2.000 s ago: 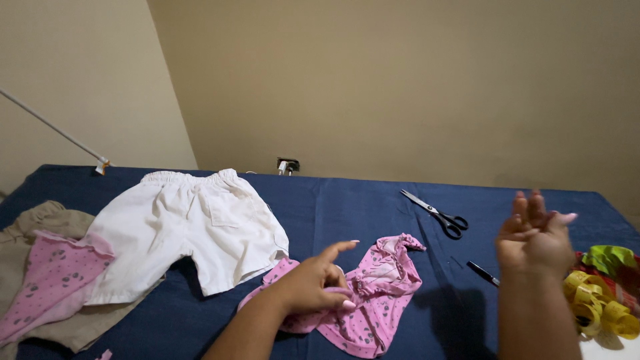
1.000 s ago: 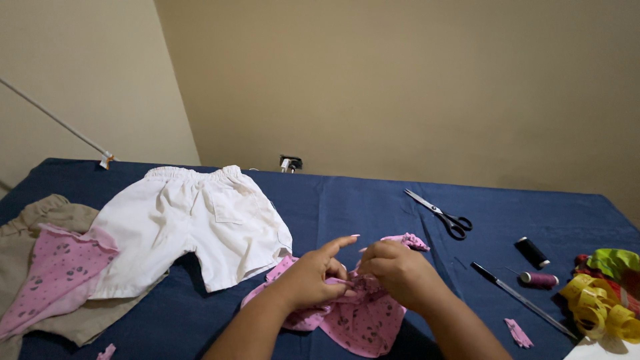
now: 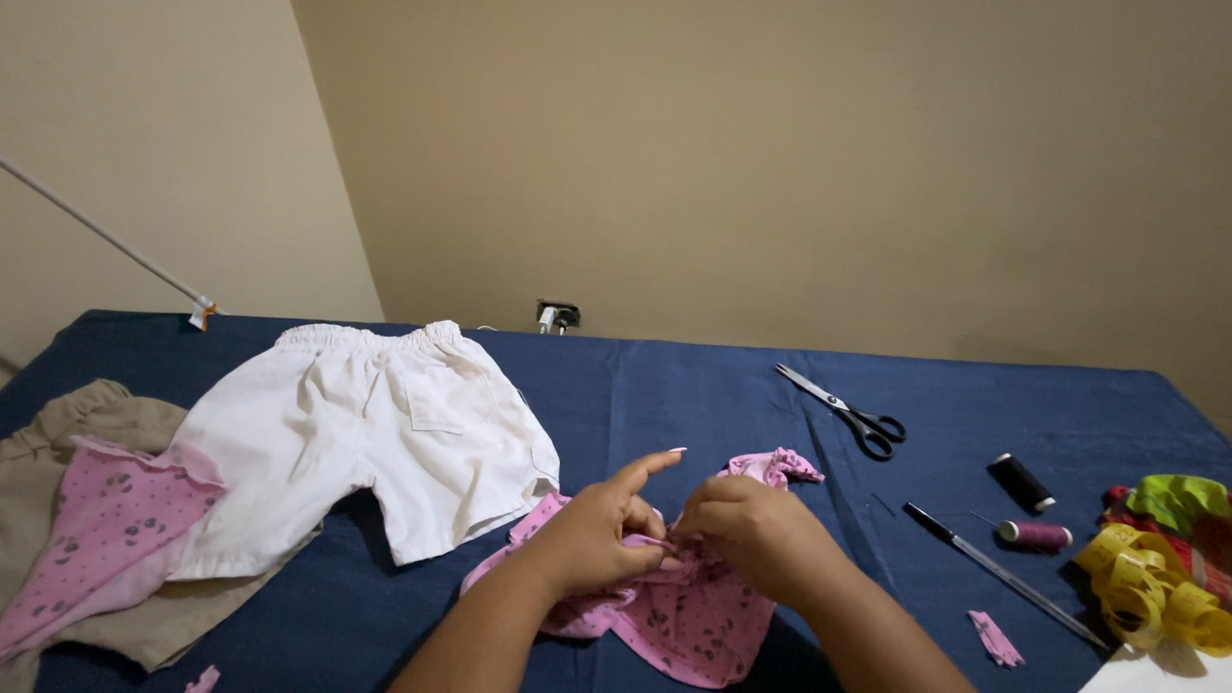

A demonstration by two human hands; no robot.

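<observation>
Bunched pink fabric with dark prints lies at the front centre of the blue cloth. My left hand pinches a fold of it between thumb and fingers, with the index finger raised. Close beside it, my right hand has its fingertips together at the same fold. Whether the right fingers hold a needle or thread cannot be seen. Black-handled scissors lie behind and to the right. A purple thread spool, a black thread spool and a capped pen lie at the right.
White shorts lie over khaki fabric at the left, beside another pink printed piece. A yellow measuring tape and bright cloths sit at the right edge. A pink scrap lies near the front right.
My right hand, raised open at the right two seconds earlier, has come left to the pink fabric beside my left hand. The spools its arm hid then are in view.
</observation>
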